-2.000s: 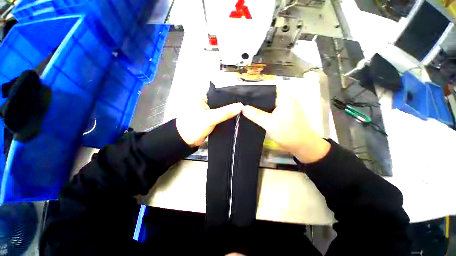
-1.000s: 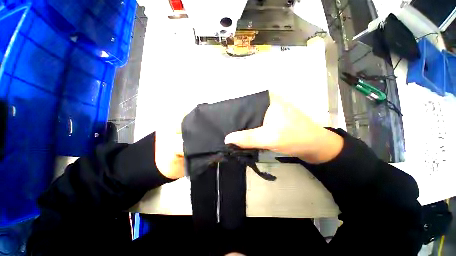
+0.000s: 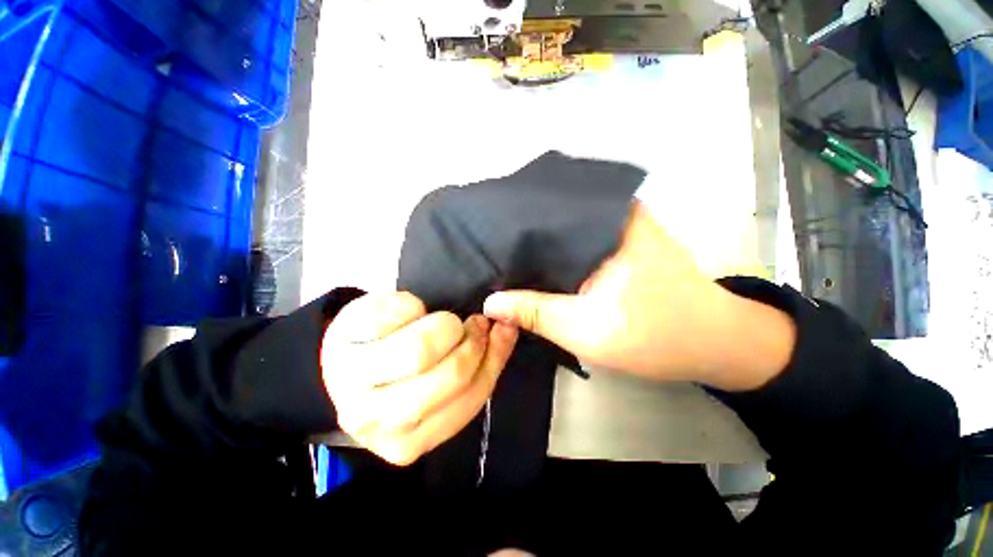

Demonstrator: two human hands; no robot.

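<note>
A black pouch piece is spread over the pale machine bed in front of me. Below it the black zippered panel hangs toward my body, with its thin pale zipper line showing. My left hand has its fingers curled at the lower edge of the piece, the fingertips pinching the fabric where it meets the panel. My right hand grips the right side, its thumb beside the left fingertips. The fingers under the cloth are hidden. Whether a zipper slider is under the fingertips cannot be told.
The sewing machine's brass-coloured clamp is at the top centre above the pale bed. Blue crates stand at left. Green-handled snips lie right of the bed. A small blue bin is at far right.
The wider black flap has come up over the panel. My left hand has moved from the side onto the lower edge, fingers now curled and visible. The view has tilted down, away from the machine head.
</note>
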